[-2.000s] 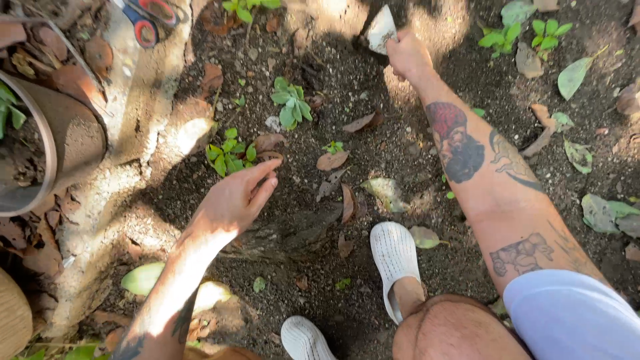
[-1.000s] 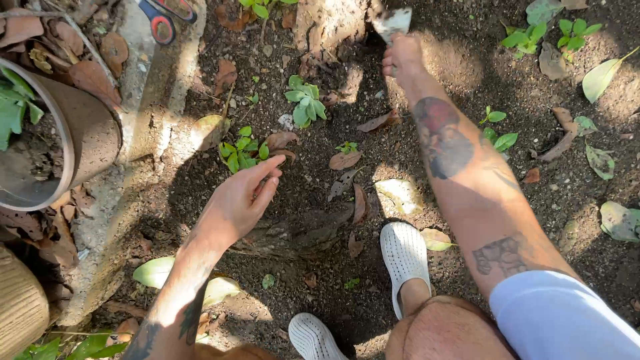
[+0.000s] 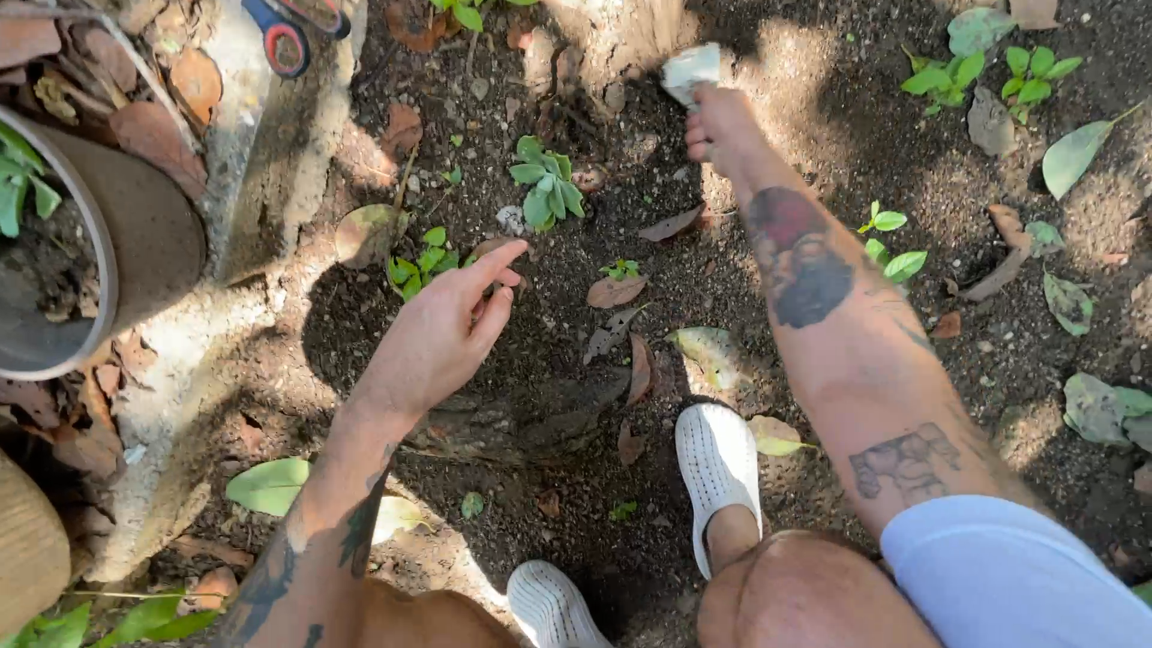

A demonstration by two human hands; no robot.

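My right hand point(image 3: 724, 130) is closed around a small tool with a flat, pale blade point(image 3: 691, 70), perhaps a trowel or scraper; its handle is hidden in the fist. The blade lies at the dark soil near the top centre. My left hand point(image 3: 450, 328) hovers over the ground, fingers loosely together and thumb apart, holding nothing. Just beyond its fingertips grows a grey-green succulent point(image 3: 546, 183), and a small bright green plant point(image 3: 421, 263) is partly behind the hand. A tiny seedling point(image 3: 621, 269) stands by a brown dry leaf point(image 3: 616, 291) between the hands.
A plastic plant pot point(image 3: 148, 216) stands at the left beside a pale stone edging point(image 3: 261, 180). Scissors with red and blue handles point(image 3: 286, 45) lie at the top left. A root or piece of wood point(image 3: 513, 423) crosses the soil near my white shoes point(image 3: 718, 459). Small plants point(image 3: 945, 79) grow at upper right.
The right hand with the tool has shifted slightly over the soil at the top. My left hand keeps much the same pose above the ground.
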